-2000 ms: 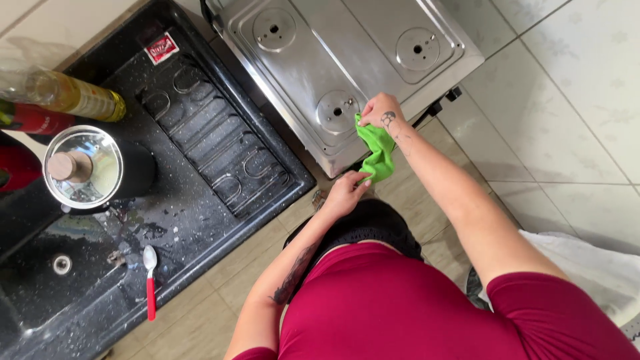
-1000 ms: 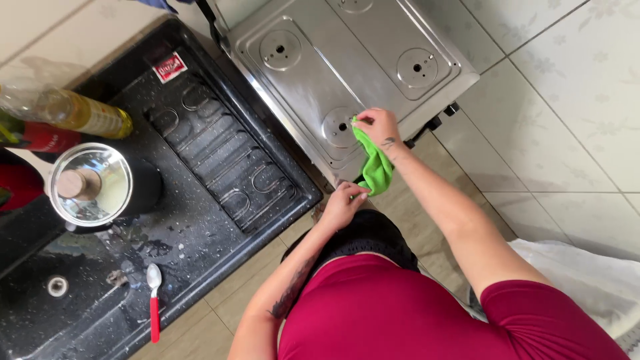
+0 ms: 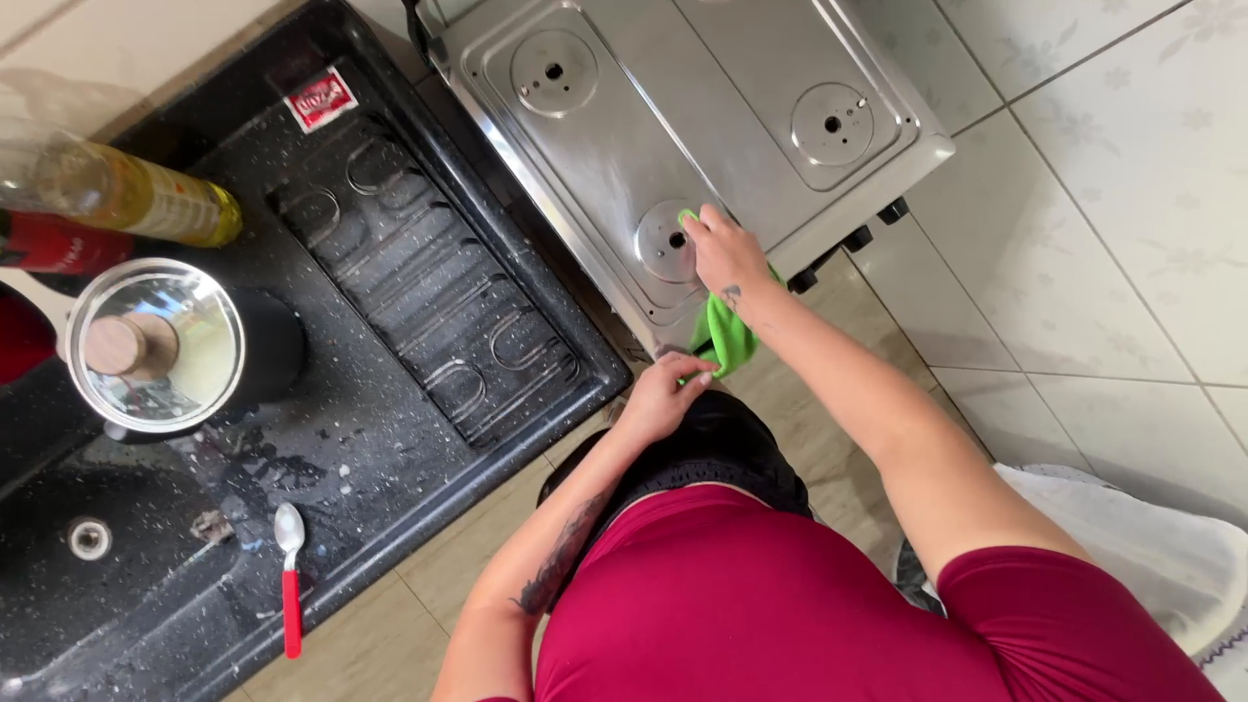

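Note:
A bright green cloth (image 3: 723,336) hangs between my hands at the front left corner of the stainless steel stove top (image 3: 624,136). My left hand (image 3: 665,395) pinches its lower end just off the stove's corner. Over the front left burner base (image 3: 673,241), my right hand (image 3: 726,255) grips the upper end, and a bit of green shows at the fingertips. Part of the cloth is hidden behind my right hand and wrist. The burner bases on the stove carry no grates or caps.
Left of the stove is a black speckled sink counter (image 3: 390,439) with a glass-lidded pot (image 3: 156,346), a bottle of yellow liquid (image 3: 185,203), a red-handled spoon (image 3: 291,585) and a red packet (image 3: 320,99). Black knobs (image 3: 858,239) line the stove's front. A white-covered container (image 3: 1121,536) stands at right.
Both hands keep hold of the green cloth. Its middle, stretched in view between the hands earlier, now hangs partly behind my right wrist.

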